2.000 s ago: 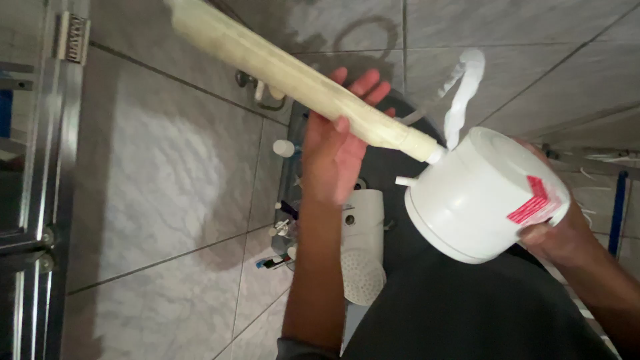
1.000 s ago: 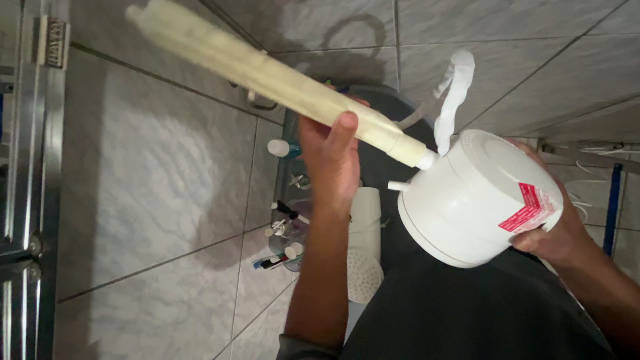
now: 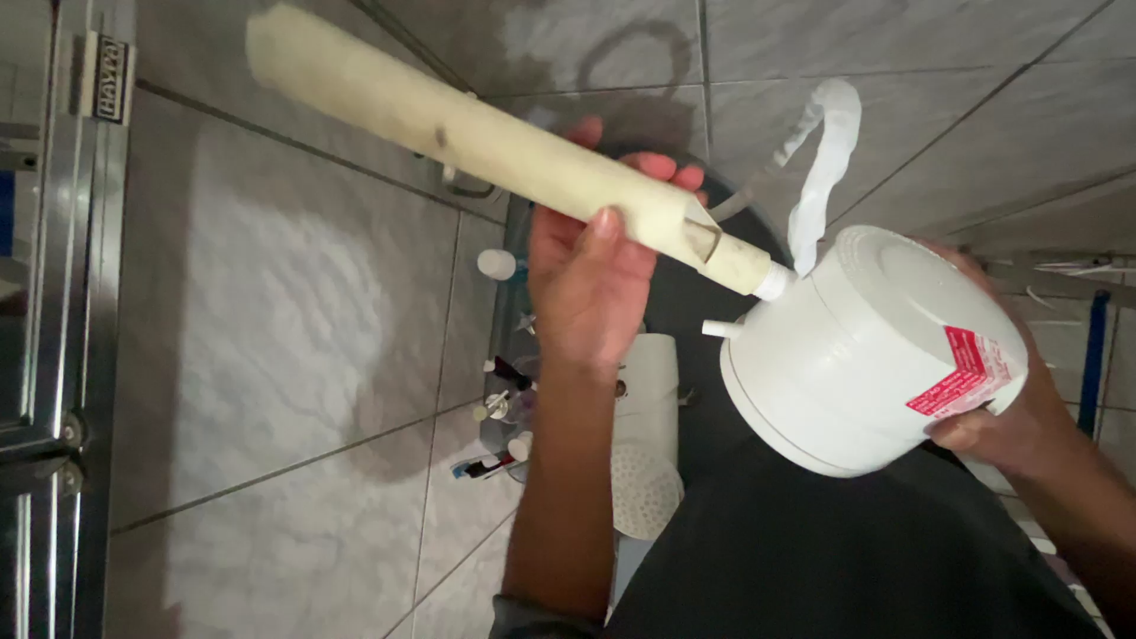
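My left hand [image 3: 599, 275] holds a cream plastic pipe [image 3: 479, 142], thumb on the near side and fingers behind it. The pipe slants from the upper left to the white threaded inlet [image 3: 777, 282] of a white electric shower head [image 3: 870, 355]. A cutout shows near its narrower end. My right hand [image 3: 1003, 408] grips the shower head from the right, thumb beside a red and white label; most of its fingers are hidden behind the body. A strip of white tape [image 3: 825, 177] curls up from beside the inlet. A short white spout [image 3: 721, 329] sticks out from the body.
Below lies another white shower unit [image 3: 646, 382] with a perforated face. Toothbrushes [image 3: 484, 466] and bottles stand left of it, near a white-capped item [image 3: 495, 264]. A metal-framed glass door [image 3: 67, 355] runs down the left edge; a marbled tile wall [image 3: 284, 311] is beside it.
My left hand's fingers have spread on the far side of the pipe since one second ago. The pipe has turned, so that its cutout now shows. My right hand keeps its grip on the shower head.
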